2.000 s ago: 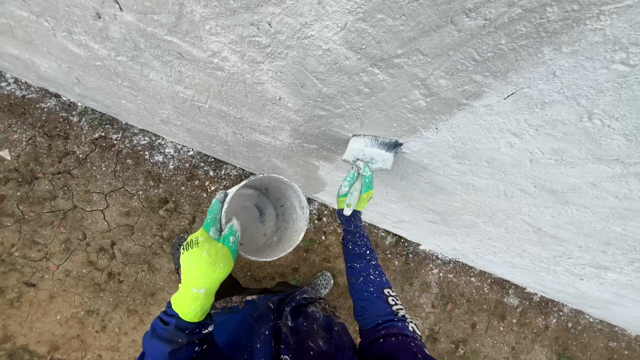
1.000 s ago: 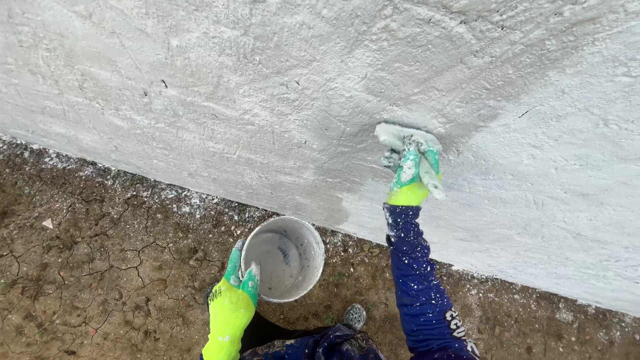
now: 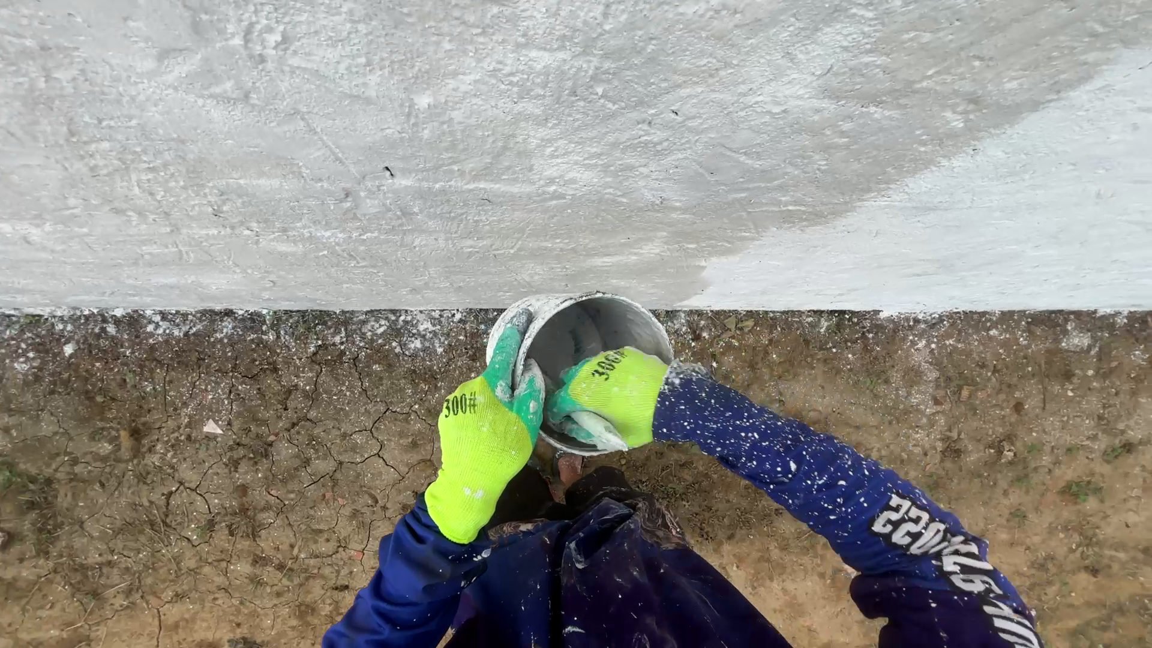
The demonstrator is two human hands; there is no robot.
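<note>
A white plastic bucket (image 3: 643, 326), paint-smeared and tilted, is near the base of the wall. My left hand (image 3: 490, 423), in a yellow-green work glove with green fingers, grips its left rim. In a matching glove, my right hand (image 3: 612, 396) reaches inside the bucket, closed around the whitish handle of a paintbrush (image 3: 598, 430). The brush's bristles are hidden in the bucket. Above, the rough wall (image 3: 450, 162) is greyish over most of its face, with a brighter white painted area (image 3: 1008, 216) on the right.
Cracked brown soil (image 3: 297, 450), spattered with white, runs along the foot of the wall. A small pale chip (image 3: 212, 427) lies on the soil at the left. My paint-spotted dark clothing and part of a foot show below the bucket.
My right hand has moved from the wall, where it held the brush against the surface, down into the bucket. The bucket stays in my left hand. The view has turned.
</note>
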